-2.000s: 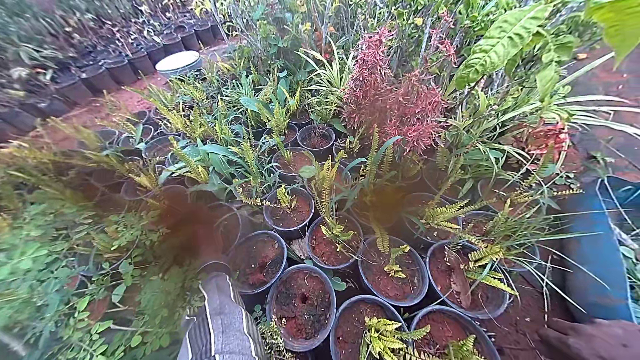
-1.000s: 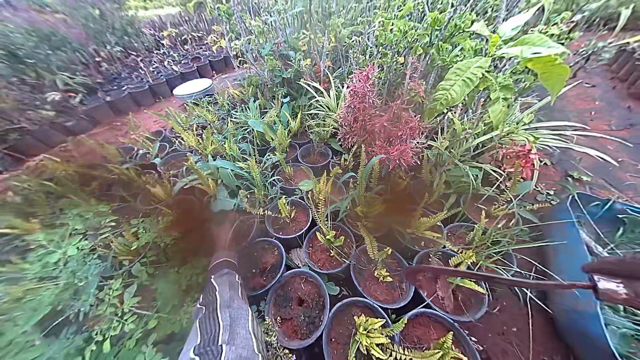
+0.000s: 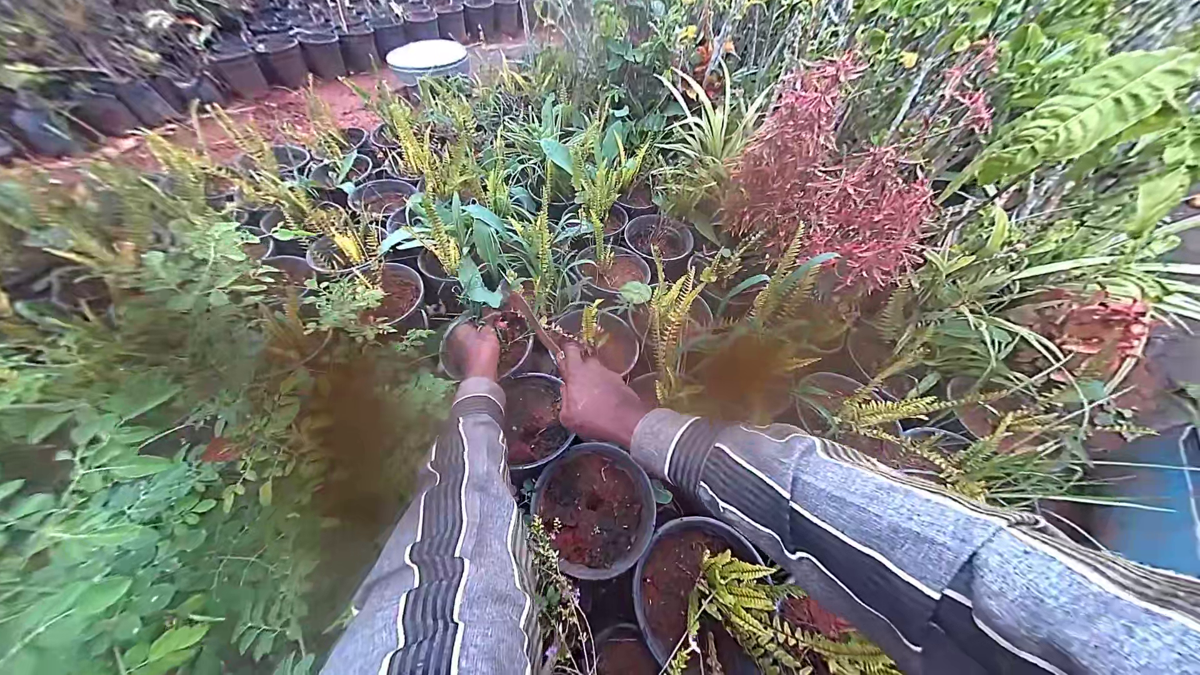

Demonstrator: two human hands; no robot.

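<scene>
My left hand reaches into a black plastic pot of soil near the middle of the view, its fingers at the stems and leaves there; whether they grip anything is unclear. Just to the right, my right hand is closed on a long, thin tool with a brownish blade, which points up and left over the same pot. The tool's handle is hidden in the hand. Nearer to me stand a pot of dark soil and a pot with a hollow in its soil.
Potted ferns crowd around both hands. A red-leaved plant stands at the upper right, leafy plants at the left. A white-topped bucket stands at the back, near rows of black pots. A blue container is at the right edge.
My right hand and the tool have moved from the right side, by the blue container, to the pot at my left hand. My left arm now reaches farther forward. The view has shifted.
</scene>
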